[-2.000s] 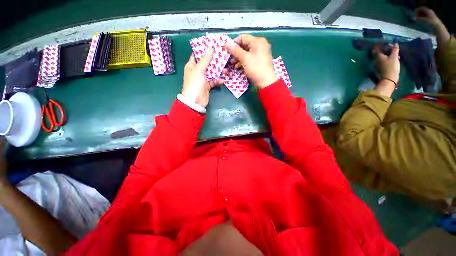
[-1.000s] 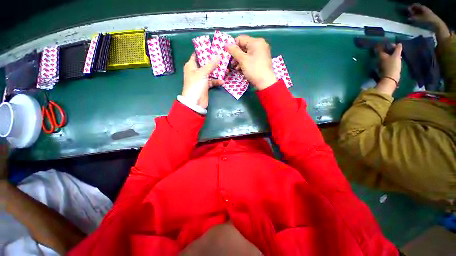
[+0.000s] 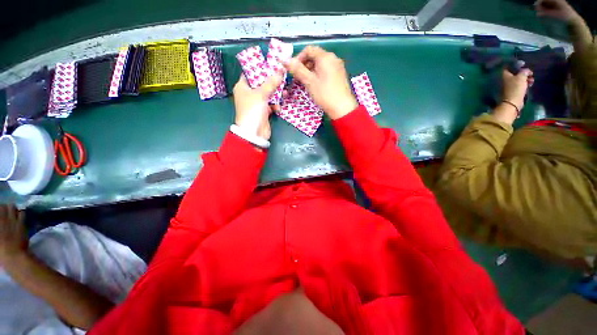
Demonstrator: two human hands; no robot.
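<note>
My left hand [image 3: 252, 101] holds a fanned bundle of adhesive-backed pads [image 3: 253, 65], white with red-pink print facing up. My right hand [image 3: 325, 78] is at the right side of the bundle, thumb and fingertips together near a pad's upper end; whether they pinch it is too small to tell. Loose pads [image 3: 303, 112] lie on the green bench below and between my hands, partly hidden by them. Another patterned pad [image 3: 365, 93] lies just right of my right hand.
Pad stacks [image 3: 209, 73] stand along the far edge by a yellow basket [image 3: 167, 64] and a black tray [image 3: 96, 80]. Orange-handled scissors [image 3: 69, 152] and a white spool [image 3: 31, 157] lie left. A neighbour's hand [image 3: 517, 86] handles dark pieces at right; another person sits lower left.
The bundle in my left hand has spread, its left pads tilting further left. My right hand has shifted slightly left, uncovering more of the loose pads and the one to its right.
</note>
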